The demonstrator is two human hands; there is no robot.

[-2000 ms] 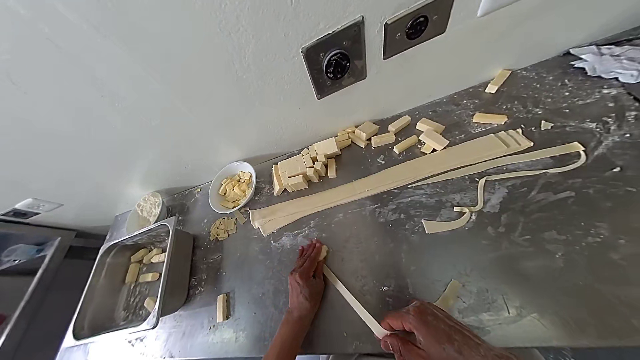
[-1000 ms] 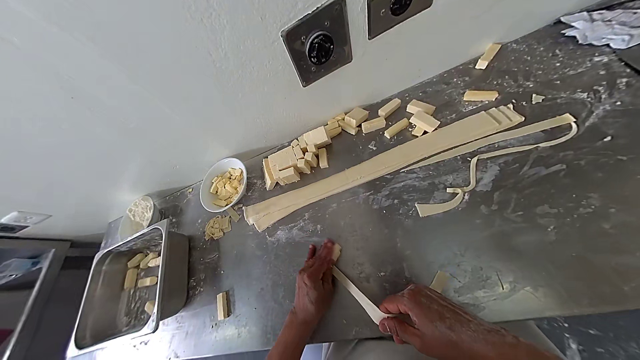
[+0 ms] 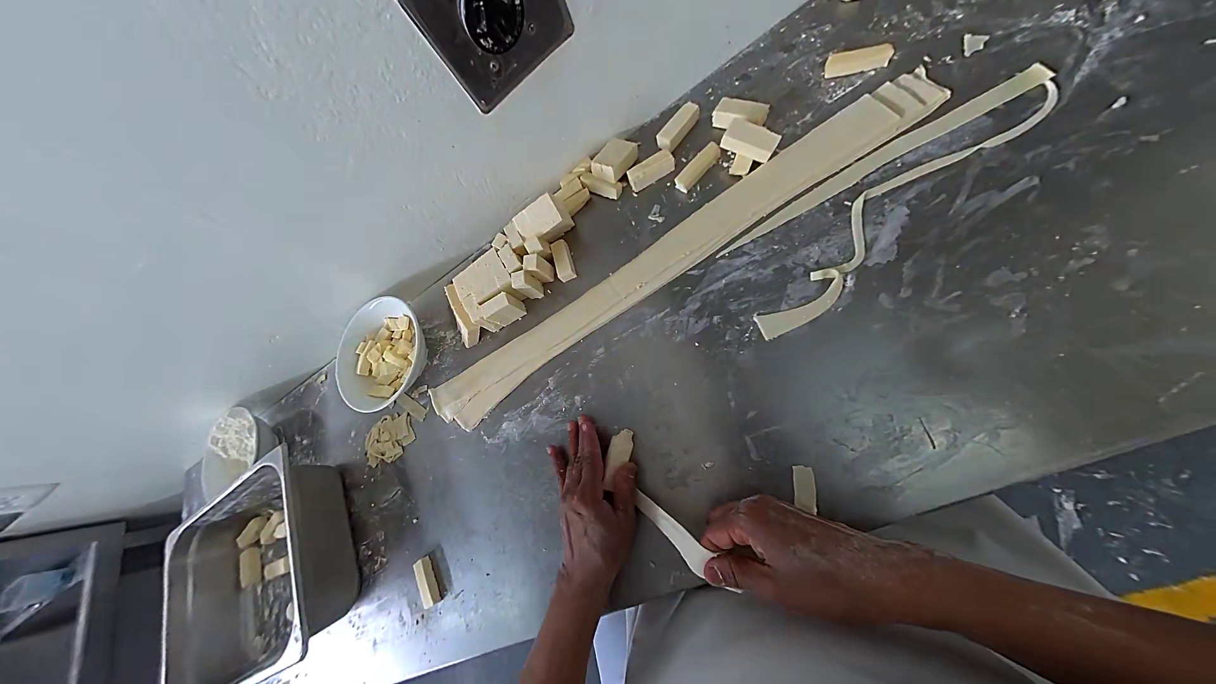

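Observation:
My left hand point(image 3: 594, 513) lies on the steel counter with its thumb against a pale stick point(image 3: 618, 450), which looks like cheese with a dough strip around its lower part. From there the dough strip point(image 3: 673, 534) runs to my right hand point(image 3: 760, 551), whose fingers pinch its other end near the counter's front edge. Beyond my hands, long flat dough strips point(image 3: 646, 271) lie diagonally, partly stacked. A thin curled dough strip point(image 3: 860, 223) is to their right. A short dough piece point(image 3: 805, 488) rests just behind my right hand.
Cheese-like blocks and sticks point(image 3: 543, 218) line the wall side. A white bowl point(image 3: 344, 366) holds small pieces, with scraps point(image 3: 388, 438) beside it. At left stand a container of white powder point(image 3: 233, 446) and a steel pan point(image 3: 323, 541) holding several sticks. One stick point(image 3: 427, 582) lies near the pan.
The dough strip between my hands looks wider near my right hand than two seconds ago. Both hands still hold the same places on the stick and strip. The view has shifted slightly.

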